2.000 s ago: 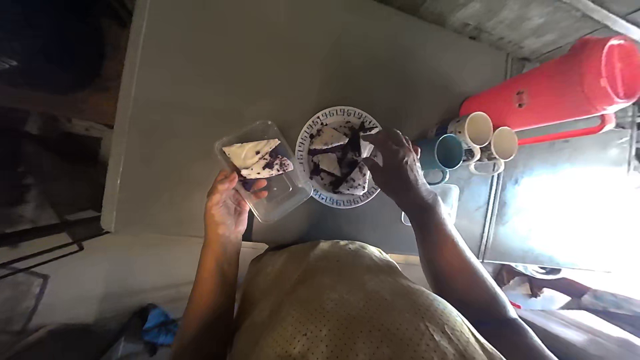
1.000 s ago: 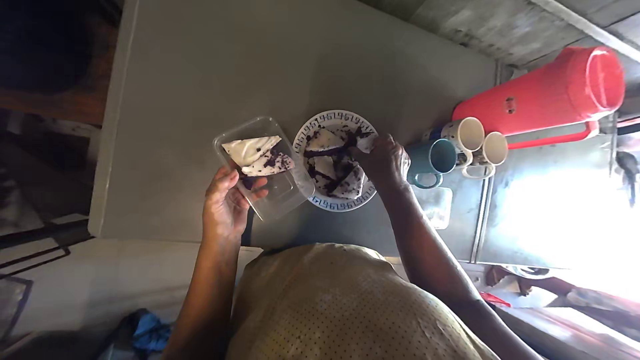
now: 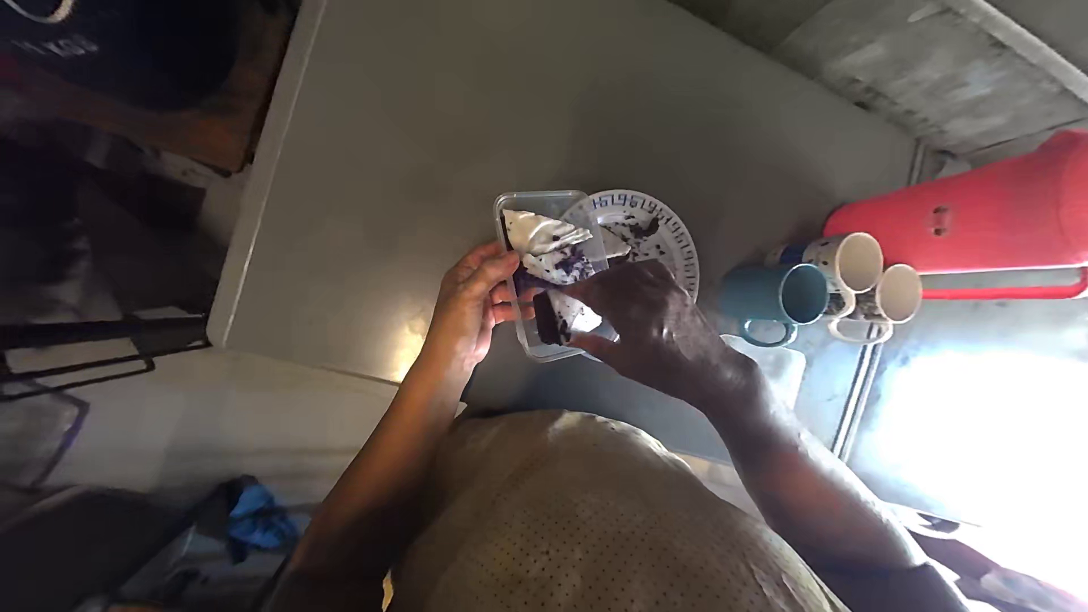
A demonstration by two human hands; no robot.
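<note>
A clear plastic container (image 3: 552,201) is held at its left side by my left hand (image 3: 478,297), and it overlaps the left part of a white patterned plate (image 3: 684,246). Slices of dark cake with white frosting (image 3: 544,234) lie in the container's upper and middle part. My right hand (image 3: 654,327) reaches over the container's lower right, its fingers on another frosted slice (image 3: 574,316) at the container's lower end. On the plate are dark crumbs and some cake, partly hidden by the container and my right hand.
To the right of the plate stand a teal mug (image 3: 778,297) and two patterned mugs (image 3: 850,263) (image 3: 892,297). A red thermos jug (image 3: 960,212) lies beyond them. Near my right forearm is a translucent lid or container (image 3: 786,365). The grey table's edge (image 3: 272,187) runs along the left.
My left hand has moved the container right, over the plate's edge. My right hand has moved left from the plate's right side to the container, where another slice now shows.
</note>
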